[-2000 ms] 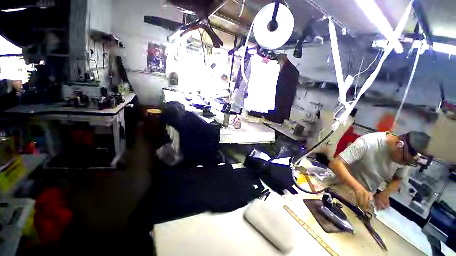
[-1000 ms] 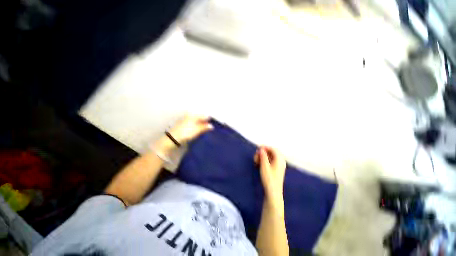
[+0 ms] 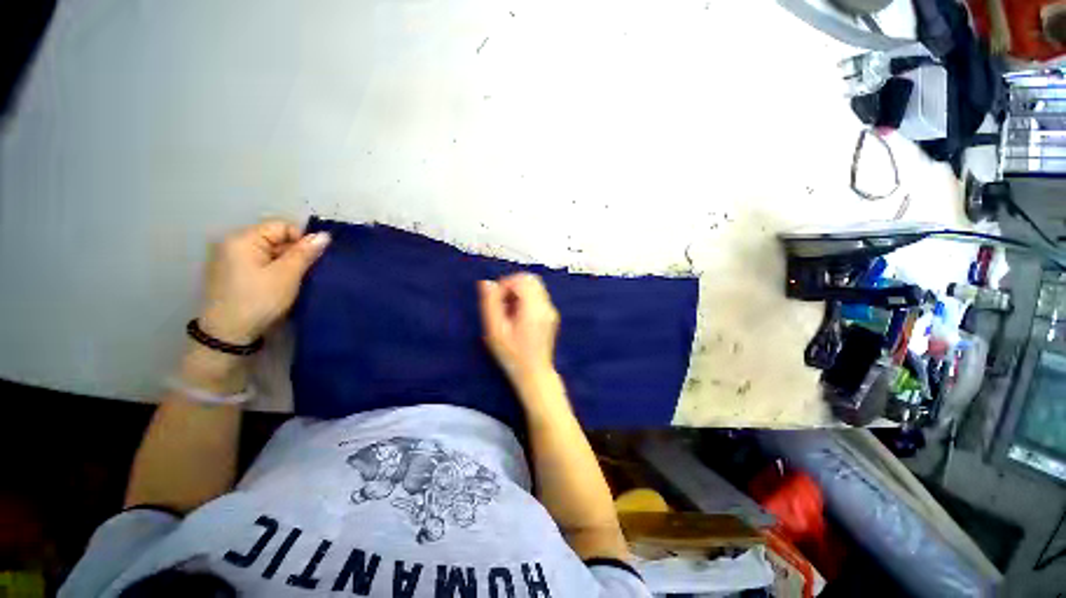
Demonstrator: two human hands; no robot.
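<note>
A navy garment piece lies on the white table's near edge, against the wearer's shirt. Its upper edge is frayed, with loose threads along it. My left hand pinches the cloth's upper left corner between thumb and fingers. My right hand is over the middle of the cloth, fingers curled and fingertips together near the upper edge. Whether it pinches a thread, a needle or nothing is too small to tell.
The white table carries scattered dark lint. A dark tool holder with scissors and small coloured items stands at the right. A cord loop lies beyond it. Below the table's edge are a long wrapped roll and a red item.
The view has swung from the room down to the table. Since one second ago, the cloth shows flatter and straighter, my left hand still at its corner and my right hand still over its middle.
</note>
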